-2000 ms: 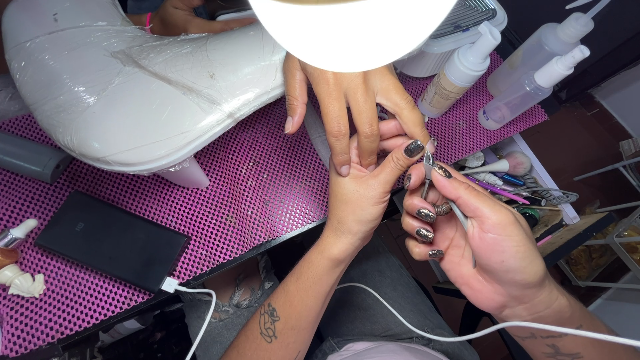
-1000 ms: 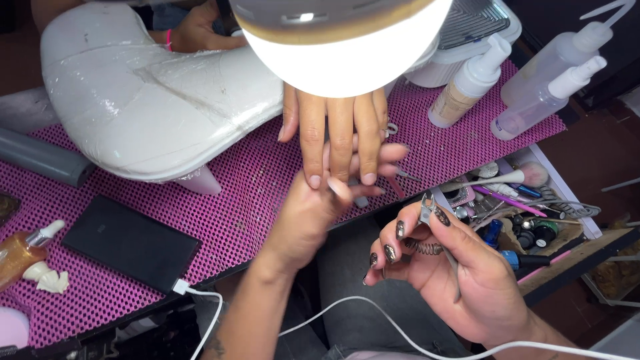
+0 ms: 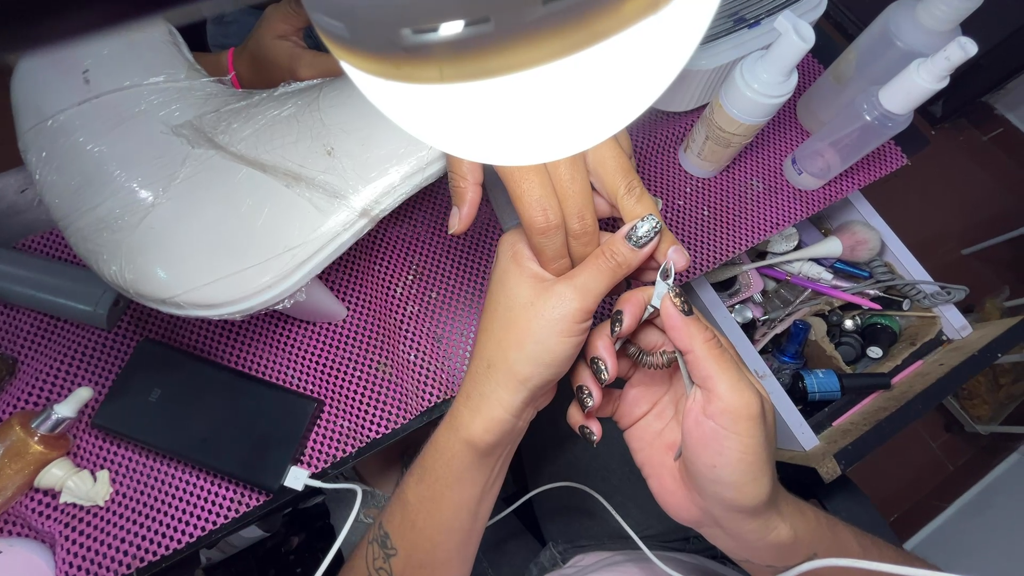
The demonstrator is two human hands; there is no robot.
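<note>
My left hand grips the fingers of another person's hand, its thumb lying over a fingertip of that hand. In my right hand is a metal cuticle nipper with a coil spring between its handles. The nipper's jaws are at the other person's fingernail; whether they touch it cannot be told. The glowing white lamp hides the back of the other person's hand.
A plastic-wrapped white armrest stands left on the pink mat, near a black power bank with a white cable. Pump bottles stand at the back right. An open drawer holds brushes and polish bottles. A dropper bottle is at far left.
My left hand has shifted from the middle fingers to the outer finger of the other person's hand. My right hand has raised the nipper from near the drawer to that fingertip.
</note>
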